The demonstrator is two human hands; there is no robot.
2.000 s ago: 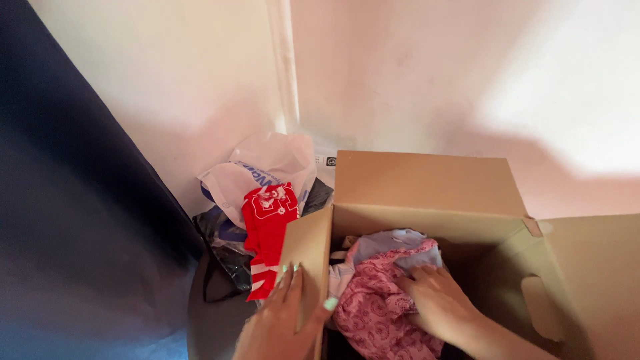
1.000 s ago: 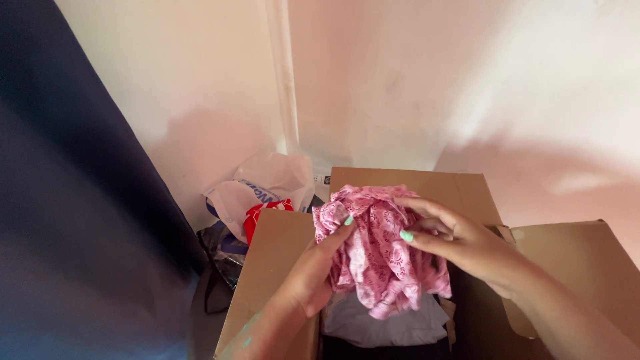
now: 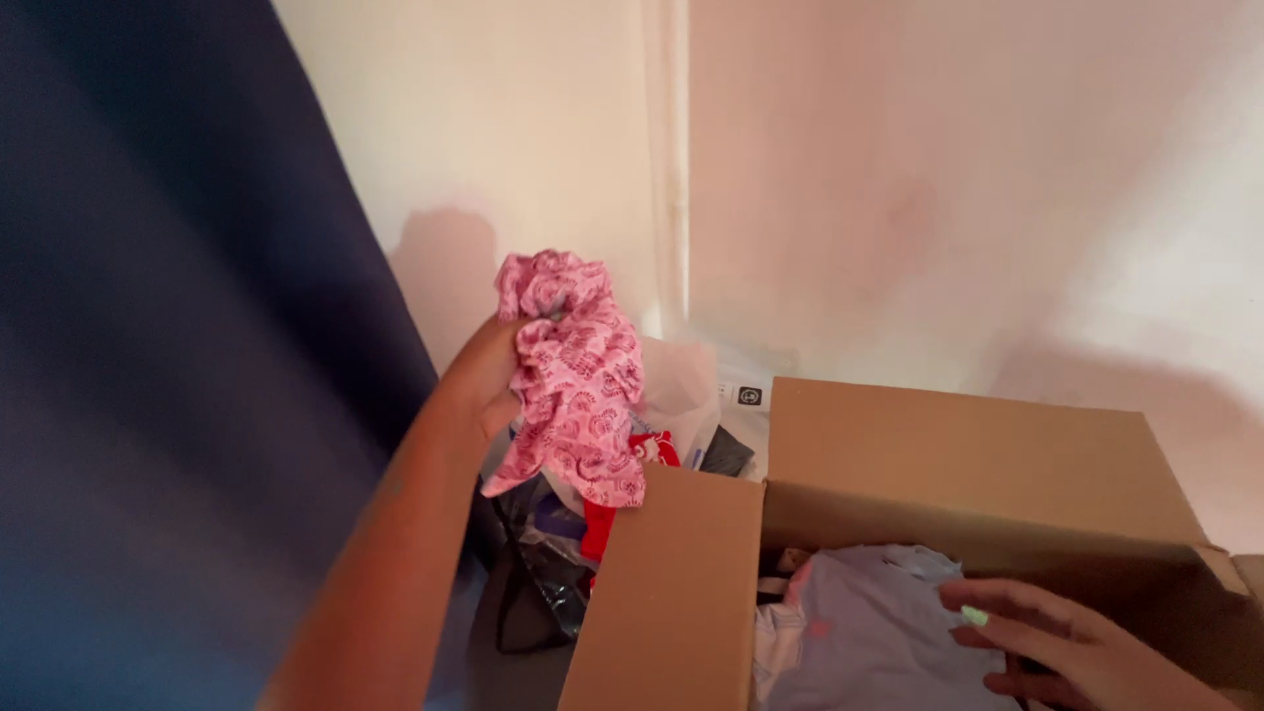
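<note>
A pink patterned cloth garment [image 3: 583, 395] hangs from my left hand [image 3: 494, 375], raised to the left of an open cardboard box [image 3: 681, 573]. The cloth hides part of my left fingers. Over the inside of the box is my right hand [image 3: 1047, 632], fingers apart and holding nothing, close to a pale grey-blue garment [image 3: 879, 622] that lies in the box. Whether my right fingertips touch that garment I cannot tell. A white garment [image 3: 778, 632] shows at the box's left inner side.
Beyond the box's left flap, a white plastic bag [image 3: 681, 380], a red cloth [image 3: 598, 528] and a black plastic bag [image 3: 553, 583] lie in the wall corner. A dark blue curtain [image 3: 197, 296] hangs at left. The box's back flap [image 3: 958, 454] stands up near the wall.
The pink garment was in the box, then in both hands above it; now my left hand alone holds it, farther left. My right hand has let go of it, and the pale garment is uncovered.
</note>
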